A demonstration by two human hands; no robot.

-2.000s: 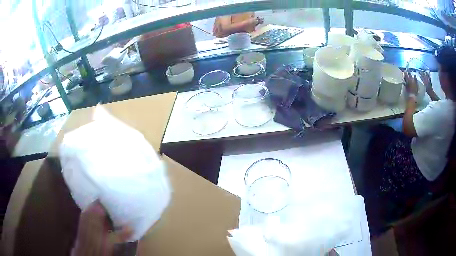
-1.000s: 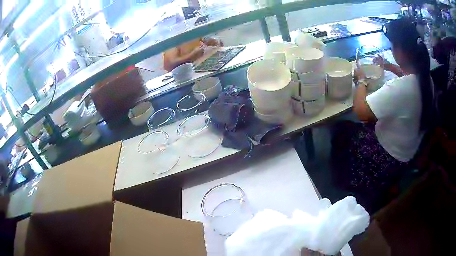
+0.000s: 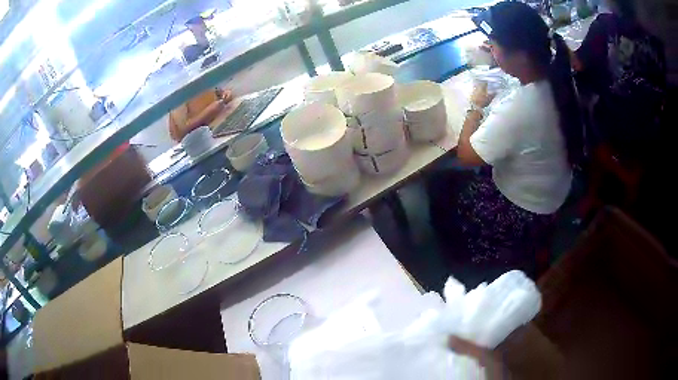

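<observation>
Crumpled white plastic bags [image 3: 494,308] are bunched at the bottom right. My right hand [image 3: 513,358] grips them from below, partly cut off by the lower edge. More overexposed white bag material spreads left from the hand over the white worktop sheet [image 3: 342,267]; whether it holds a cylinder I cannot tell. A clear cylinder [image 3: 253,323] stands on the sheet, left of the bags, showing mostly as a dark rim ring. My left hand is out of the picture.
Open master carton flaps [image 3: 189,365] lie lower left. The bench holds clear cylinders [image 3: 150,256], a dark cloth [image 3: 271,204] and stacked cream-white drums [image 3: 316,145]. A person [image 3: 520,141] sits at the right, beside a brown carton [image 3: 624,274]. Another person's arms [image 3: 197,111] show behind.
The view has swung right, shifting bench items left. My left hand and the white bagged item it held at the left are no longer in view. My right hand shows more, gripping the bunched bags.
</observation>
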